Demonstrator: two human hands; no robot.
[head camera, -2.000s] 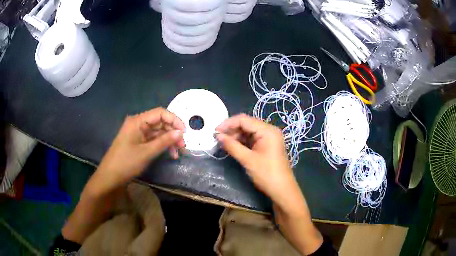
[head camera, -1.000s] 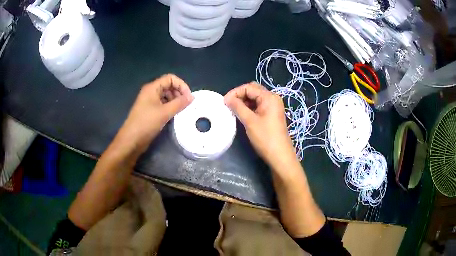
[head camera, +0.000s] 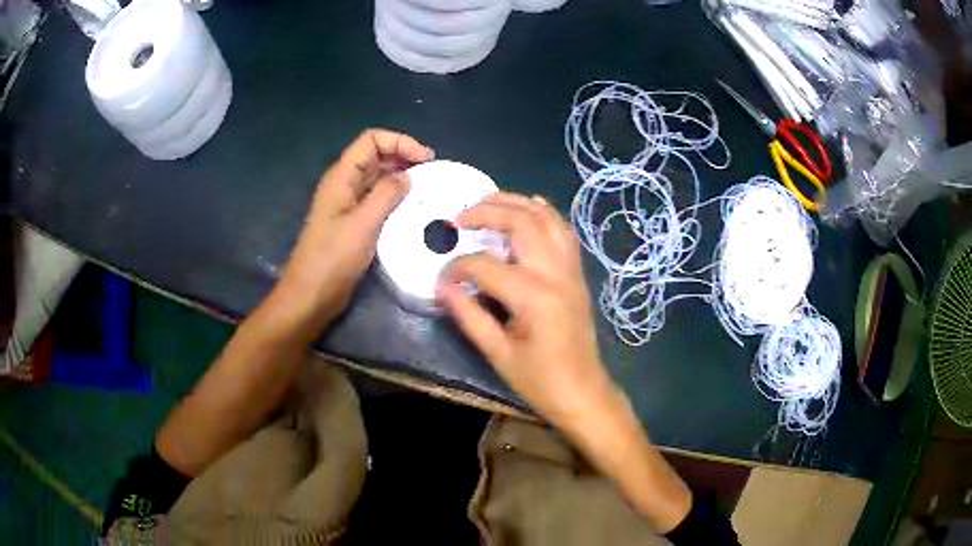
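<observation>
A round white housing (head camera: 410, 241) with a dark central hole lies on the dark bench in front of me. My left hand (head camera: 368, 192) is at its upper left rim, fingers bent against the edge. My right hand (head camera: 522, 283) is over its right side, thumb and fingertips spread apart on the top face near the hole. The right hand hides the housing's right part. No cord can be made out at my fingertips. A loose tangle of pale cord (head camera: 640, 247) lies right of my right hand.
Dense cord bundles (head camera: 765, 254) lie right of the tangle, with scissors (head camera: 802, 160) above. Stacks of white housings stand at back left (head camera: 160, 85) and back centre (head camera: 439, 32). Clear plastic bags (head camera: 885, 117) are at upper right. A green fan (head camera: 954, 325) stands far right. The bench's curved edge (head camera: 426, 392) is near my body.
My right hand has moved from the upper right rim down over the housing's right side, its fingers spreading. My left hand stays at the upper left rim. The whole view has shifted somewhat.
</observation>
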